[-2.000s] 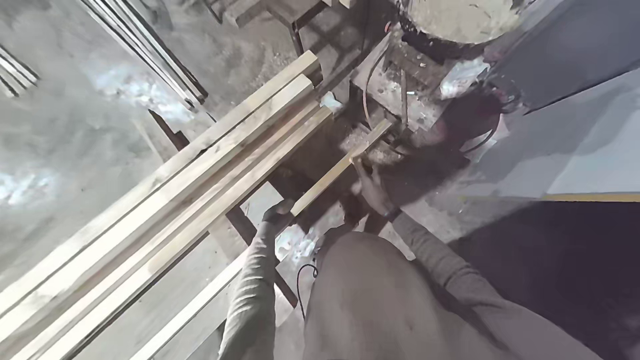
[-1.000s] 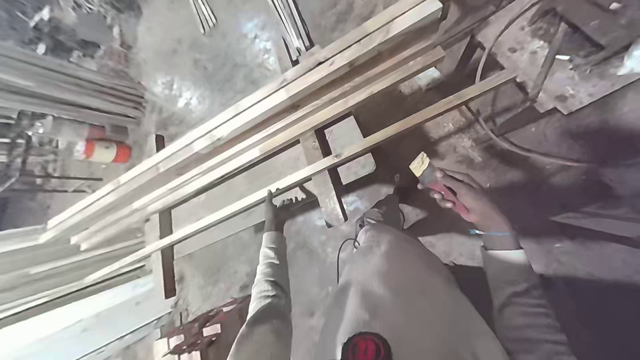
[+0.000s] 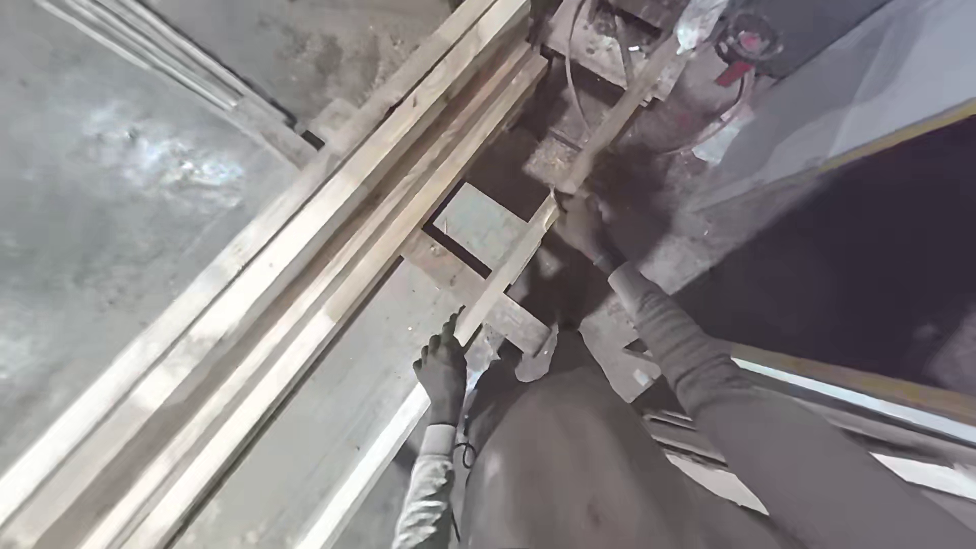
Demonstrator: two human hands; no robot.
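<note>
A long, narrow wooden strip (image 3: pixel 503 282) runs diagonally in front of me, over a short crosspiece (image 3: pixel 450 267). My left hand (image 3: pixel 442 370) is on the strip, its fingers showing past the left edge and its palm covering part of the wood. Farther up the strip, my right hand (image 3: pixel 583 225) is curled at its right side, around a paintbrush that is mostly hidden by the fingers. The strip extends beyond this hand toward the upper right. To the left, several thicker wooden lengths (image 3: pixel 305 252) lie parallel to it.
Thin lengths of material (image 3: pixel 183 69) lie on the floor at the upper left. Cluttered supports and a hose (image 3: pixel 570 76) stand at the top. A pale panel with a yellowish edge (image 3: pixel 862 152) is at the right, beside a dark area.
One second ago the right hand held a red-handled paintbrush away from the strip; now that hand is at the strip. The left hand remains on the strip. The view has swung considerably.
</note>
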